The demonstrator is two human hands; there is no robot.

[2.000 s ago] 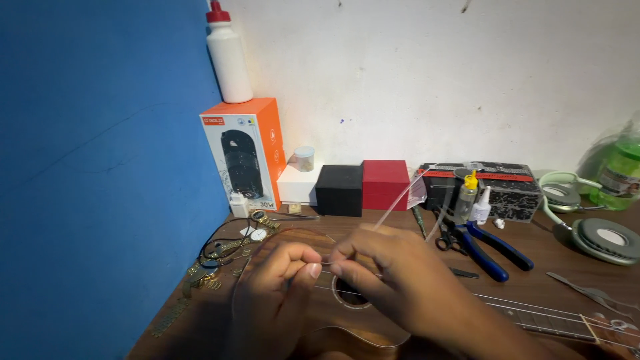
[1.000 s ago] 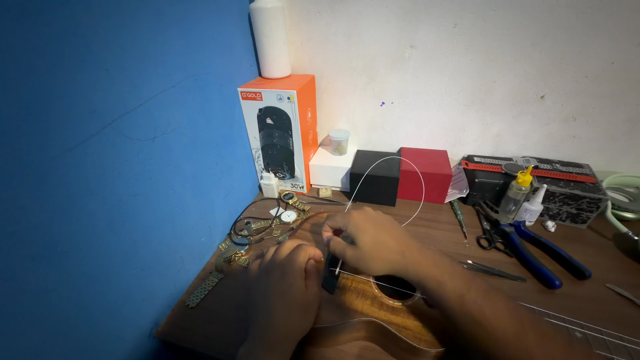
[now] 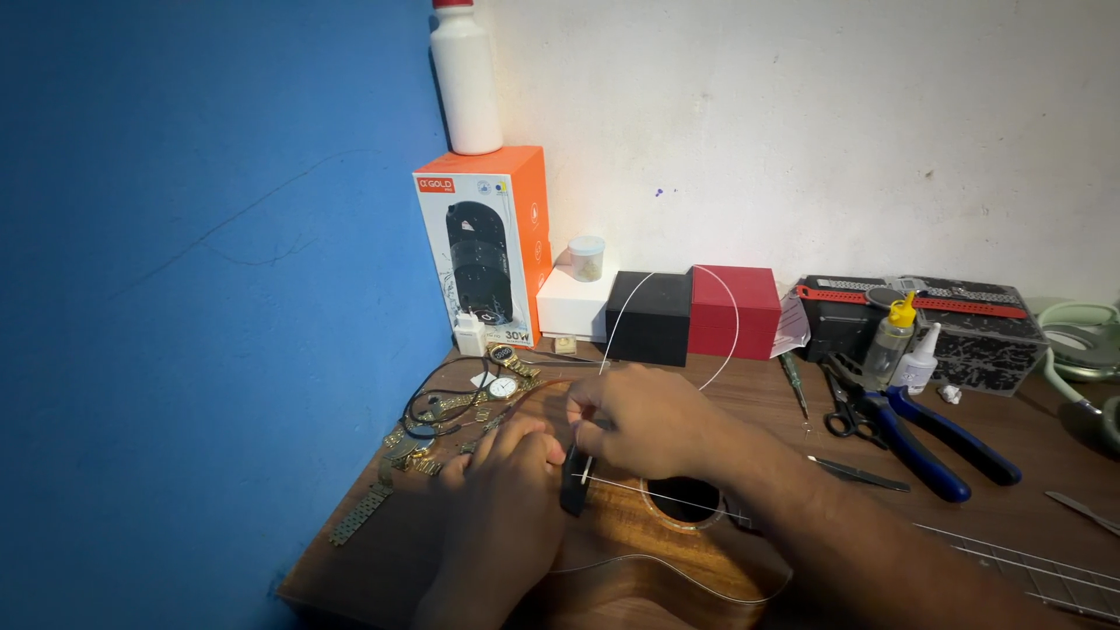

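Note:
A small wooden ukulele (image 3: 682,560) lies at the front of the table, its neck running to the lower right. Its dark bridge (image 3: 574,483) shows just below my hands. My right hand (image 3: 652,420) is over the bridge, thumb and forefinger pinched on a white string (image 3: 738,319) that loops up in front of the boxes. Beside it, on the tail side of the bridge, my left hand (image 3: 507,490) rests with fingers bent; its fingertips are partly hidden. One string crosses from the bridge over the sound hole (image 3: 684,500).
Wristwatches (image 3: 503,388) and a black cord lie left. Behind stand a speaker box (image 3: 479,262), a black box (image 3: 649,317) and a red box (image 3: 735,313). Blue-handled pliers (image 3: 914,451), scissors (image 3: 847,420), a screwdriver (image 3: 794,382), tweezers (image 3: 862,474) and small bottles (image 3: 888,346) lie or stand right.
Two seconds ago both hands were pinched together over the ukulele; now they are at its bridge. The string's loop stands up behind my right hand. The view has shifted.

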